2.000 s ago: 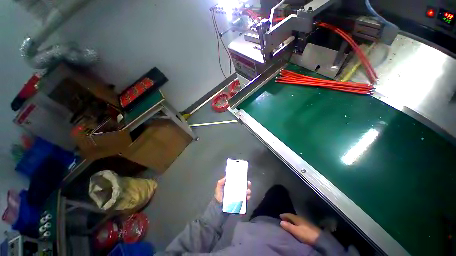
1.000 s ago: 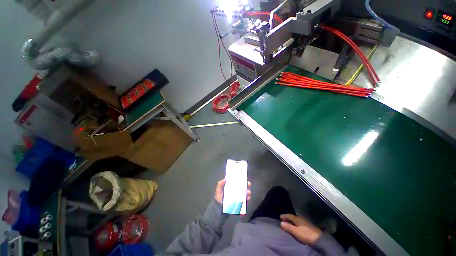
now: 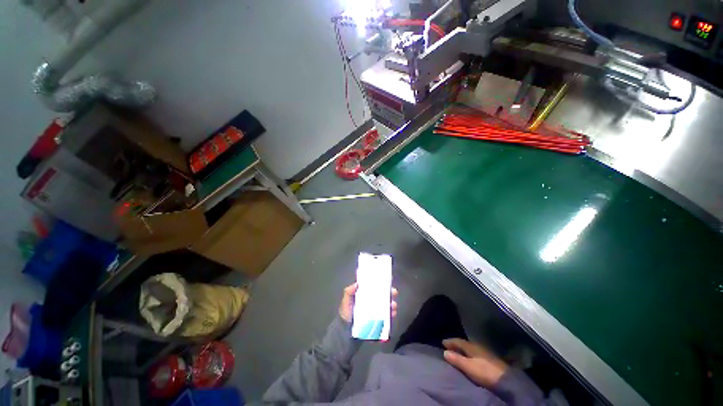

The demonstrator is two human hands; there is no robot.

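My left hand (image 3: 347, 302) holds a smartphone (image 3: 372, 296) upright, its screen glaring white with some blue at the lower end. My right hand (image 3: 476, 361) rests near my lap, bare, holding nothing that I can see, its fingers loosely together. Red cut wire leads (image 3: 511, 133) lie in a loose bunch at the back edge of the green mat (image 3: 507, 206), away from both hands.
The wire machine (image 3: 444, 51) stands behind the mat under a glaring lamp, with a bare metal tray (image 3: 626, 151) at right. The bench's metal edge (image 3: 478, 272) runs diagonally beside me. Red wire coils (image 3: 349, 163), a yellowish sack (image 3: 214, 309) and a cardboard box (image 3: 252, 230) are at left.
The curved red wires over the metal tray have gone from there, and a few blurred leads show above the bunch. The machine's slide parts have moved. Both hands and the phone stay in place.
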